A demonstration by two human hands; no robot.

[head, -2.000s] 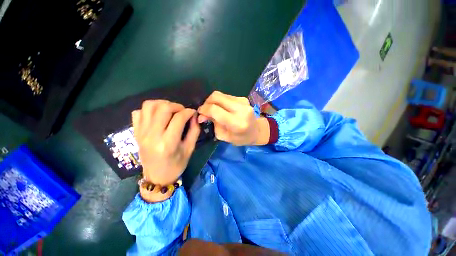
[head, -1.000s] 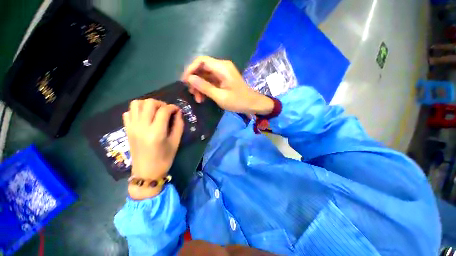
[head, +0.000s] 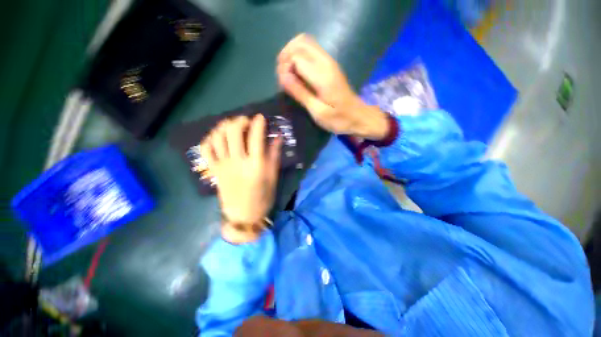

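Note:
A dark pad (head: 308,131) lies on the green bench. Small white and silvery parts (head: 285,137) lie on it to the right of my left hand, and more white parts (head: 197,158) show at its left end. My left hand (head: 242,161), with a beaded bracelet, is over the pad between them, fingers somewhat spread; its palm side is hidden. My right hand (head: 319,82) is raised beyond the pad's upper right corner, fingers curled. It is blurred, and I cannot tell if it holds a tiny part.
A black tray (head: 109,82) with gold specks is at upper left. A blue bin (head: 142,191) of white parts is at left. A clear bag (head: 405,92) lies on a blue sheet (head: 471,79) at right. A pale rail runs along the left; a crumpled bag (head: 69,297) is at lower left.
My hands were together over the pad and are now apart. My right hand has moved up and away. The view has shifted, showing more of the bin and rail.

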